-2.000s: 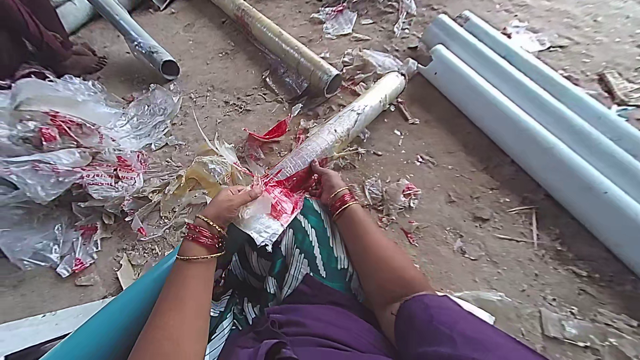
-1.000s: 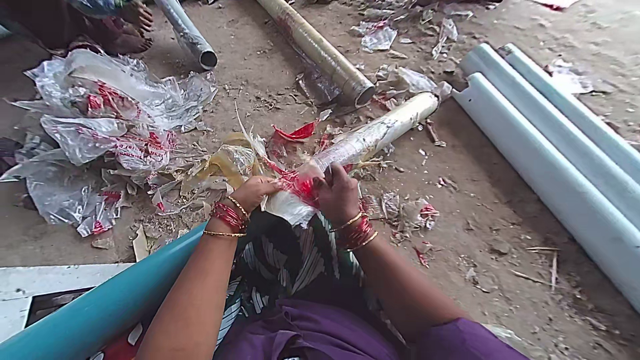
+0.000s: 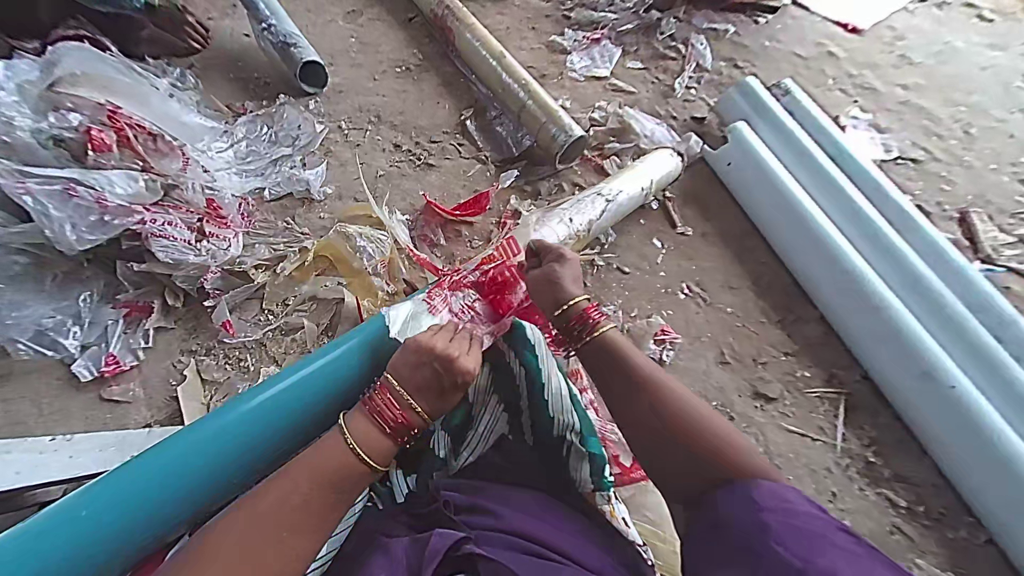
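A teal pipe (image 3: 240, 424) runs from the lower left to the middle, where red and white printed plastic film (image 3: 480, 292) covers its end. My left hand (image 3: 440, 364) is closed on the film's near edge, beside the pipe. My right hand (image 3: 554, 276) is a fist on the red part of the film, farther up and to the right. Part of the film hangs below my right wrist. Past the hands, a pale pipe (image 3: 608, 200) in scuffed wrapping lies in line with the teal one; the film hides how the two meet.
Crumpled clear plastic film (image 3: 160, 160) is heaped at left, near a person's foot (image 3: 172, 28). Beyond lie a grey pipe (image 3: 280, 44) and a yellowish pipe (image 3: 512, 76). Several pale blue pipes (image 3: 864, 264) lie along the right. Torn yellow film (image 3: 352, 260) and scraps litter the dirt.
Both hands still hold the film, which now stretches and hangs past my right wrist. More of the teal pipe shows beside my left arm than two seconds ago.
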